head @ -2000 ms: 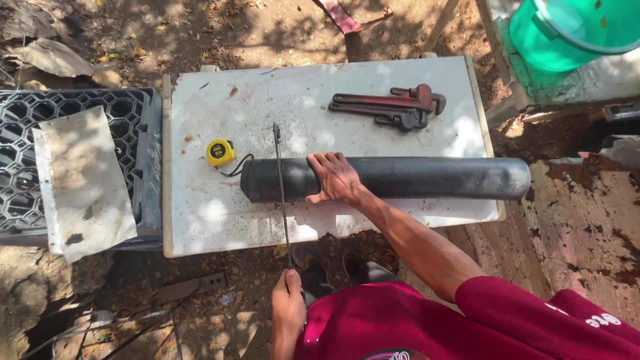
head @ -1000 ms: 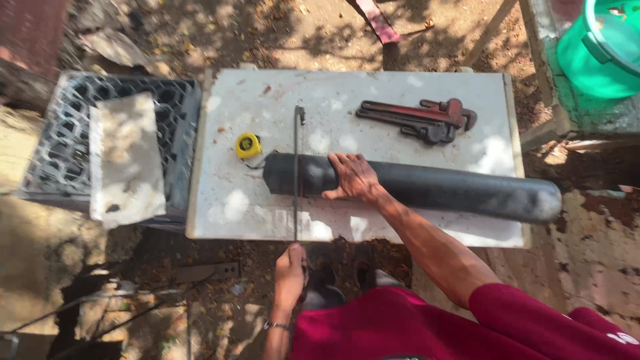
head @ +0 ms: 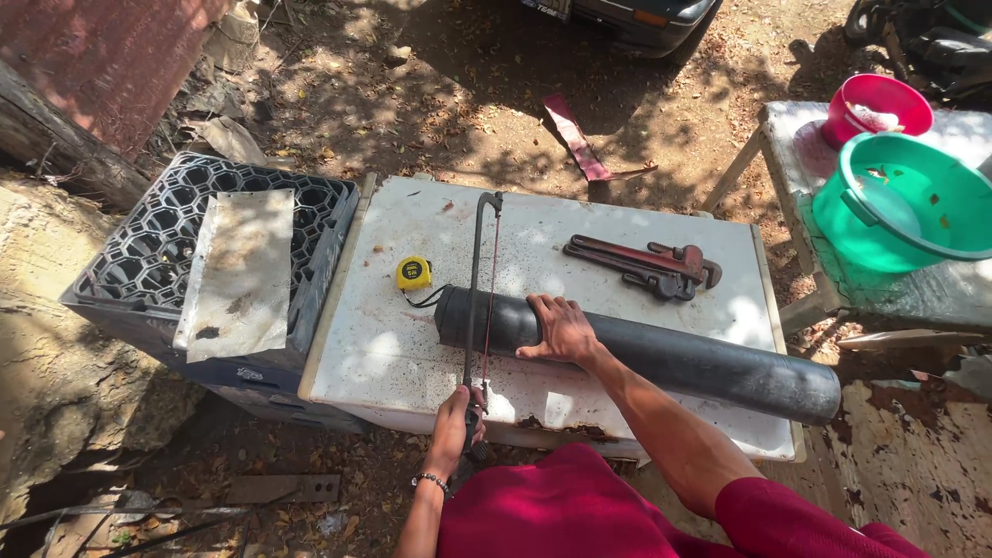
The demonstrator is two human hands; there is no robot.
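A black plastic pipe (head: 697, 360) lies lengthwise along a white tabletop (head: 372, 232). My left hand (head: 457, 422) is closed around the handle of a hacksaw (head: 474, 271), below the pipe's left part. The hacksaw's frame and reddish blade cross the pipe near its left end, the frame leaning left of the blade. My right hand (head: 562, 329) holds the pipe from above, just right of the blade, fingers spread. Dark specks are scattered around the saw. A yellow tape measure (head: 414, 273) with a black strap sits by the pipe's left end.
Two pipe wrenches (head: 643, 263) lie behind the pipe. At left, a dark plastic crate (head: 163, 310) bears a stained pale sheet (head: 240, 271). A green bucket (head: 868, 209) and a pink basin (head: 833, 116) stand on a side table at right. A car (head: 635, 23) is beyond.
My left hand and the hacksaw have moved away from my body across the pipe, compared with two seconds ago. My right hand stays on the pipe. The view now takes in more ground ahead.
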